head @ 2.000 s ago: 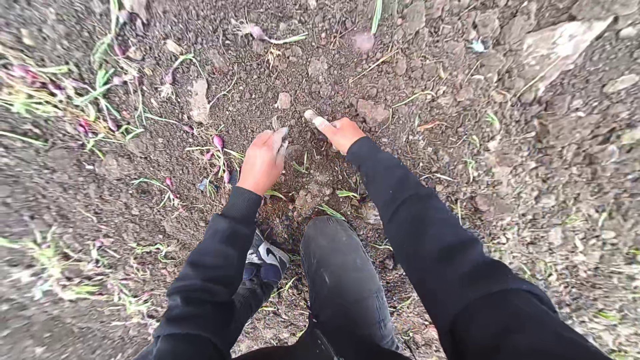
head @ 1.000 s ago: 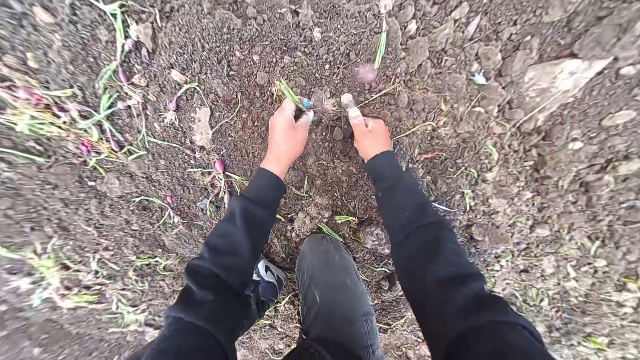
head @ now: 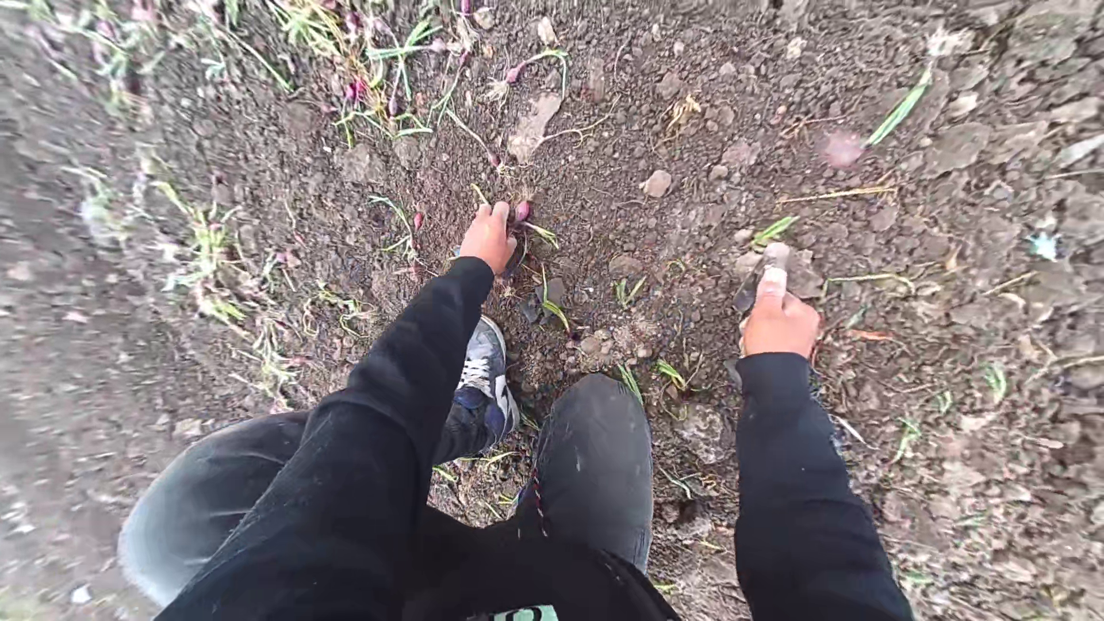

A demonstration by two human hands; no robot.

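My left hand [head: 490, 239] is low over the soil left of centre, its fingertips beside a small purple onion bulb [head: 523, 210]; whether it grips that bulb cannot be seen. Over to the right, my right hand [head: 779, 323] is closed, thumb pointing forward, around a tool of which only a dark part shows beside the thumb. Cut green leaves [head: 774, 230] lie just beyond that thumb. Another purple bulb [head: 418, 221] with green leaves rests left of my left hand. Farther up lies an onion [head: 515, 74] with roots and a bent green stem.
Heaps of pulled onions [head: 355, 90] spread over the upper left. Flat pale stones [head: 534, 128] and clods dot the soil [head: 604, 155]. My shoe [head: 487, 379] and my knee [head: 597, 448] are close below the hands. A loose green leaf [head: 901, 108] lies at upper right.
My hands were close together a second ago and are now far apart. The green leaves seen at my left hand then no longer show there. The view has shifted toward the left.
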